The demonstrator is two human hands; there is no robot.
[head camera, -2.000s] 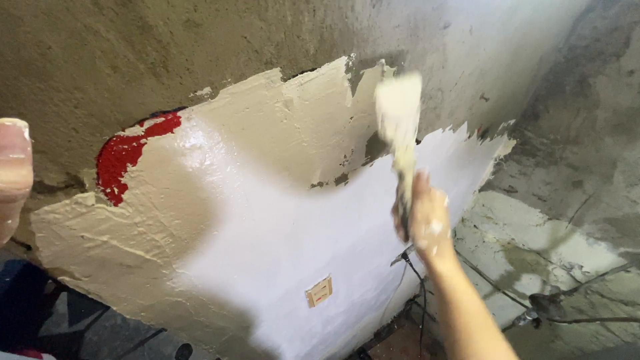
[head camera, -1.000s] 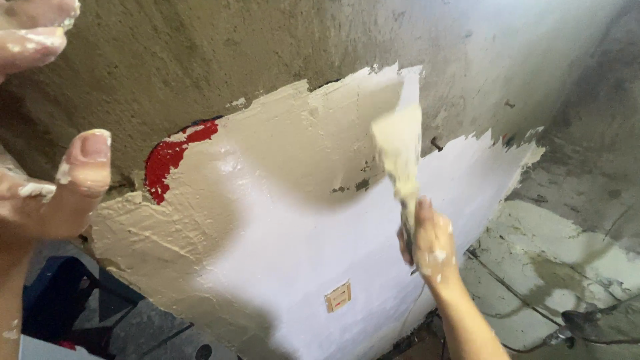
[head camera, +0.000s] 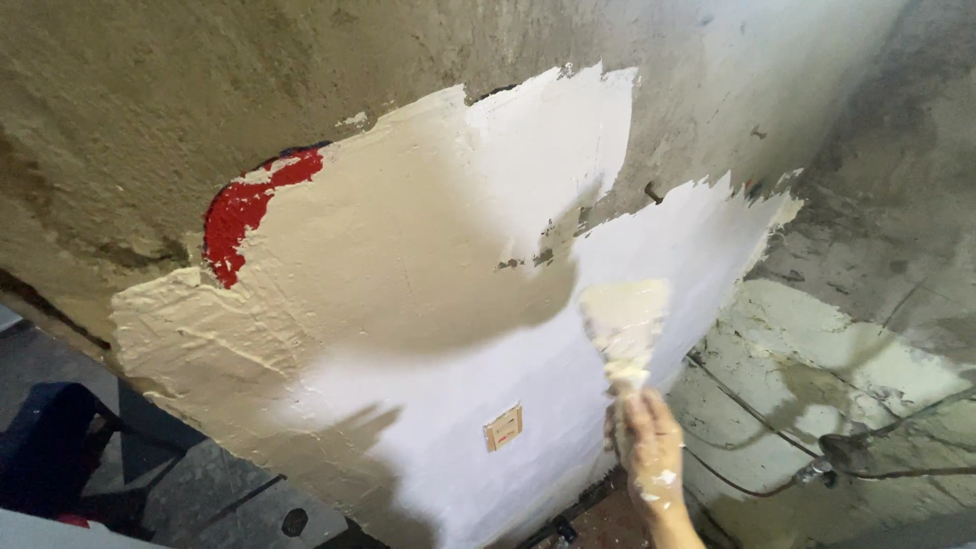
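Note:
My right hand [head camera: 648, 450], spotted with white compound, is closed around the handle of a putty knife [head camera: 627, 324]. Wet cream compound coats the knife's broad blade, which points up in front of the wall; whether it touches the surface I cannot tell. Behind it, smooth wet compound [head camera: 427, 267] covers a jagged-edged area of the grey wall [head camera: 191, 69]. A red patch [head camera: 236, 217] shows at the compound's upper left edge, and small bare spots [head camera: 543, 255] remain near its middle. My left hand is out of view.
A taped-over wall box [head camera: 503, 427] sits low in the coated area. A nail or peg [head camera: 653, 192] sticks out of the wall at the right. Cables with a connector [head camera: 816, 467] run across the compound-smeared surface at lower right. A dark blue object [head camera: 53, 435] stands at lower left.
My right hand and the knife have moved down the wall. Fresh compound now covers more of the upper right part. My left hand, at the left edge before, has gone out of view.

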